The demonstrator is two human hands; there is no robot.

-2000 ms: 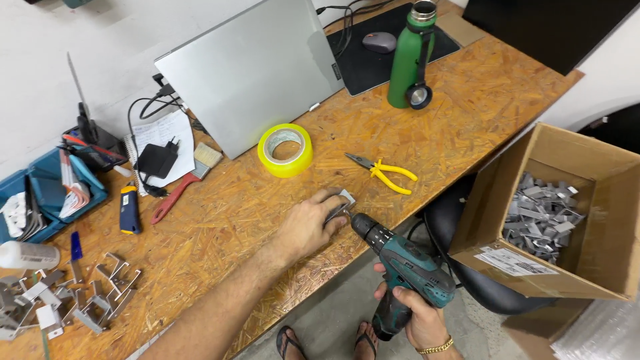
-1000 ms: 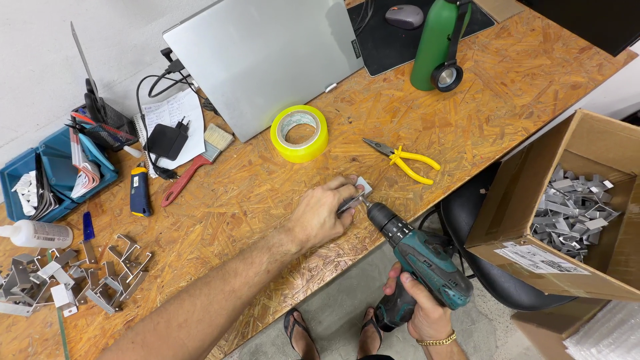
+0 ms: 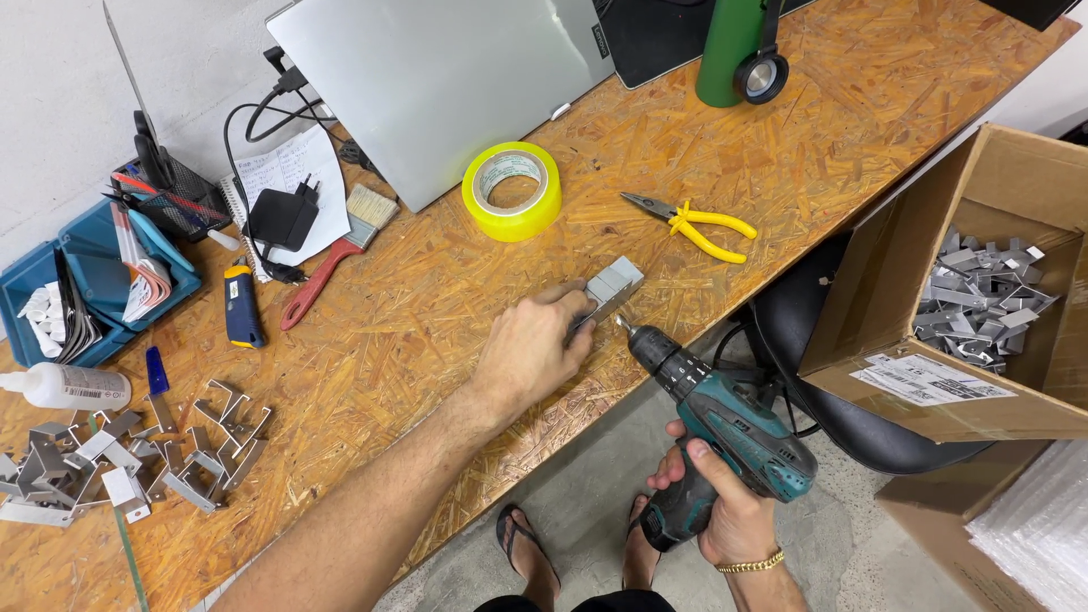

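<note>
Near the front edge of the OSB workbench, my left hand [image 3: 540, 340] grips a grey metal bracket [image 3: 614, 285] lying on the board. My right hand [image 3: 722, 484] holds a teal and black cordless drill [image 3: 735, 421] by its handle, past the bench edge. The drill's bit [image 3: 625, 323] points at the bracket, with a small gap seeming to lie between them. Behind the bracket are yellow-handled long-nose pliers [image 3: 693, 225] and a roll of yellow tape [image 3: 512, 191]. Loose metal brackets [image 3: 200, 459] form a pile at the left.
A cardboard box [image 3: 884, 382] of metal brackets stands over a black chair [image 3: 850, 425] at the right. A laptop [image 3: 450, 85] and green bottle [image 3: 729, 59] are at the back. Left are a paint brush [image 3: 319, 285], a utility knife [image 3: 243, 306], blue bins [image 3: 102, 280] and a white bottle [image 3: 76, 387].
The drill bit has come away from the bracket under my left hand. More of the bracket shows beyond my fingers. The view has shifted.
</note>
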